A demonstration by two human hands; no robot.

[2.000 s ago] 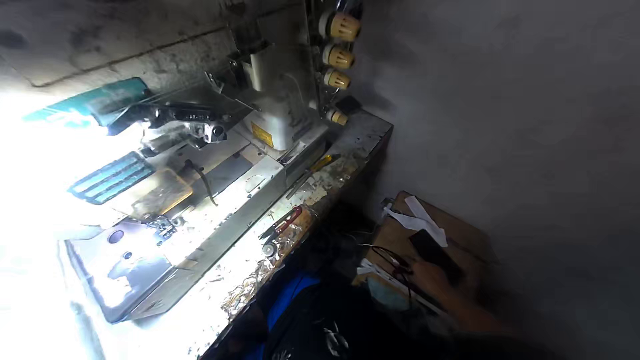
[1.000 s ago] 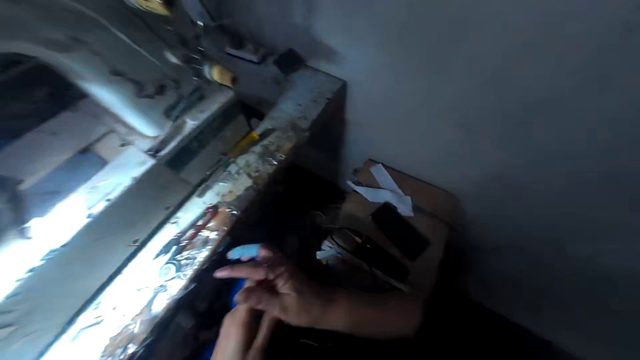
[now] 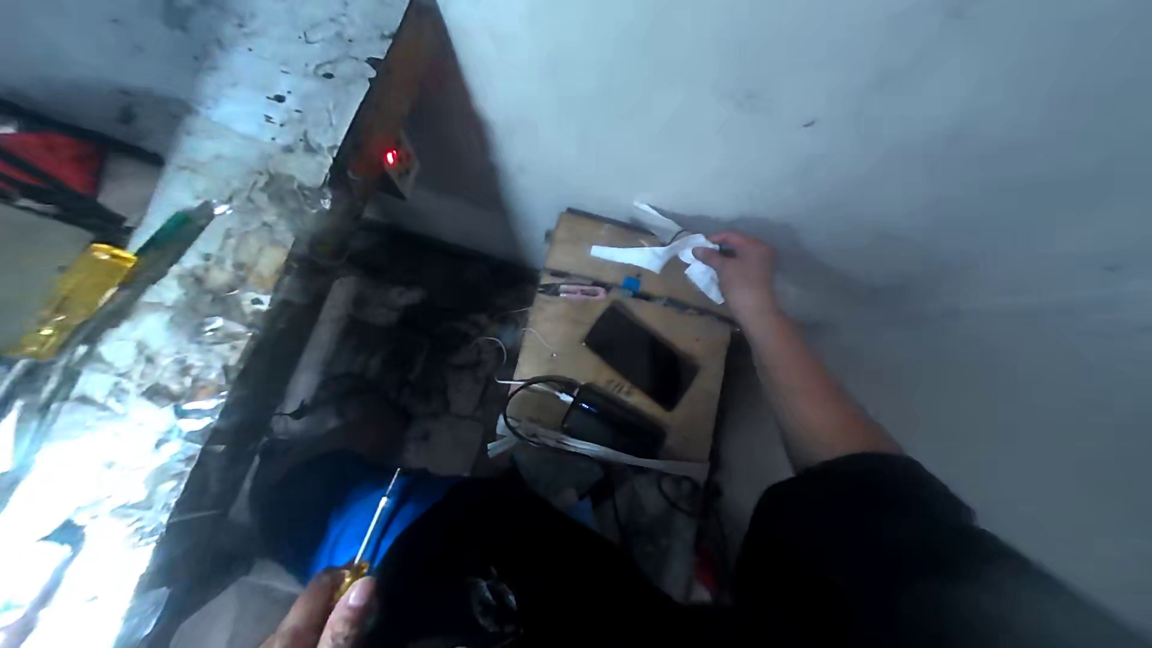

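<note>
My left hand [image 3: 328, 607] is at the bottom, closed on the yellow handle of a small screwdriver [image 3: 378, 517] whose thin metal shaft points up. At the far edge of a wooden box top [image 3: 576, 337], my right hand [image 3: 742, 270] pinches white strips of cloth or paper [image 3: 634, 256]. Nearer me on that top lie a dark flat phone-like slab [image 3: 641, 355] and a black case or pouch [image 3: 612, 421] with a looped black cord. A small pink-handled tool, seemingly thread snips [image 3: 576, 291], rests beside a little blue piece [image 3: 631, 285].
The worn metal-topped work table [image 3: 261, 198] runs along the left, with a yellow object [image 3: 76, 301] near its edge. A small red light [image 3: 391, 157] glows on the table's side. A plain wall [image 3: 855, 135] stands behind and right of the box.
The view has swung right and down, toward the wooden top. My hands, close together one second ago, are now far apart. The right one has reached the white strips; the left shows a screwdriver.
</note>
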